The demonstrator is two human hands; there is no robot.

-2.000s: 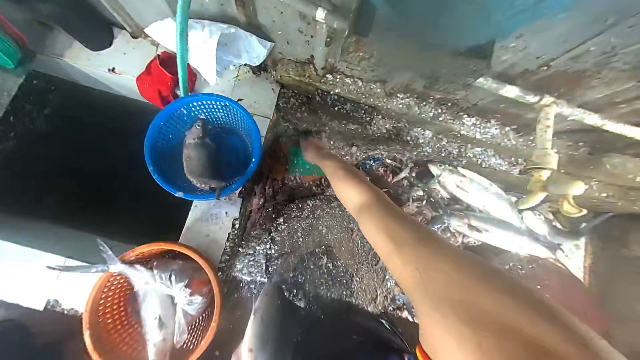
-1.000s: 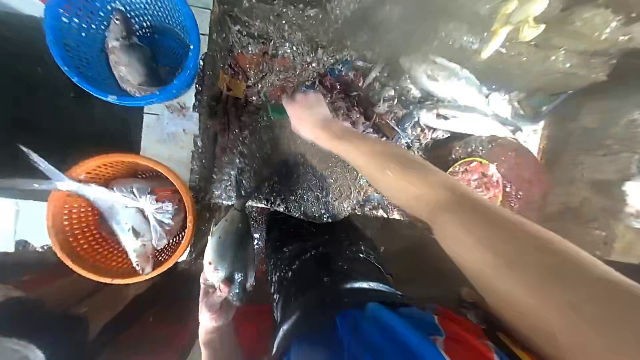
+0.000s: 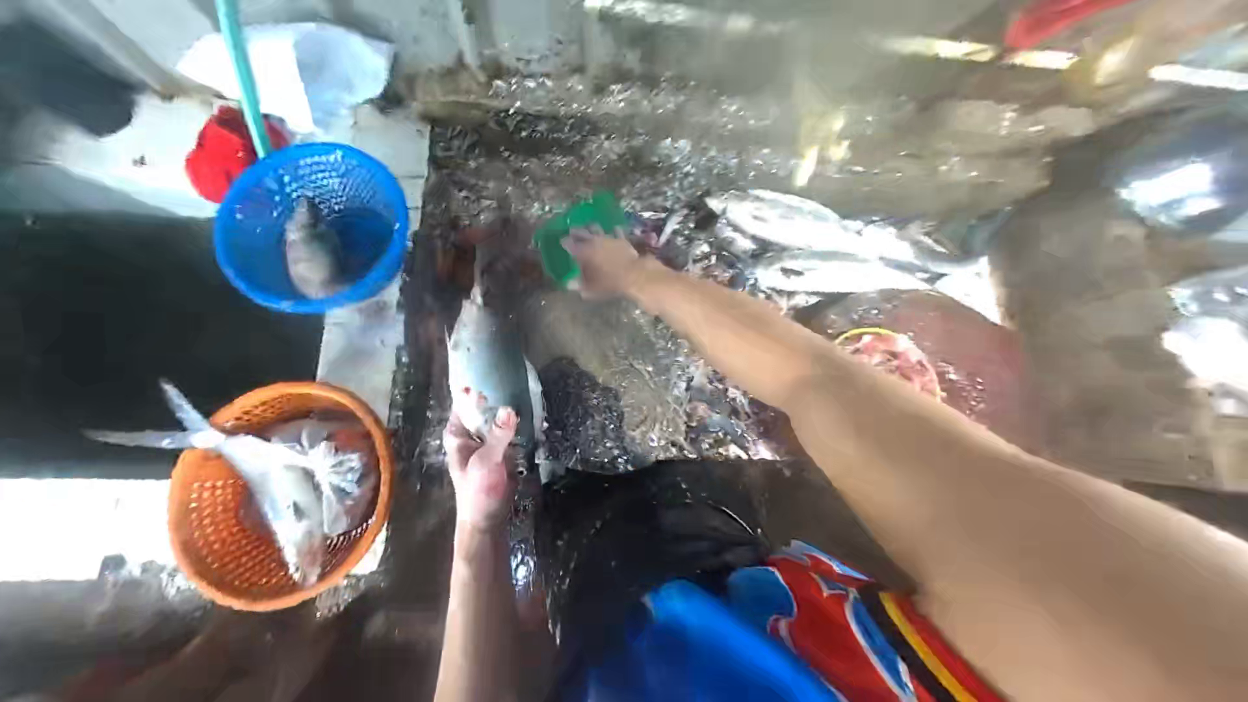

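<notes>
My left hand [image 3: 481, 463] grips a silvery fish [image 3: 483, 361] near its lower end, with the fish's narrow tail pointing away from me over the wet, scale-covered surface. Up and to the right of it, my right hand [image 3: 597, 258] has its fingers on a green object [image 3: 575, 229], blurred, perhaps a plastic scoop or dish. Several silvery fish [image 3: 829, 273] lie to the right of my right hand, beside heaped fish scraps [image 3: 717, 400]. My right forearm partly covers a yellow-rimmed container of pink flesh [image 3: 892, 356].
On the left stand a blue plastic basket [image 3: 226, 258] with a fish and an orange plastic basket [image 3: 185, 526] with a fish and a plastic bag. A green hose [image 3: 242, 78] runs down to the blue basket, by a red cloth-like thing [image 3: 219, 151]. A dark opening [image 3: 146, 322] lies between.
The fish in my left hand has moved forward, away from my body. The green object at my right hand is now lifted and shows more fully. The view has shifted.
</notes>
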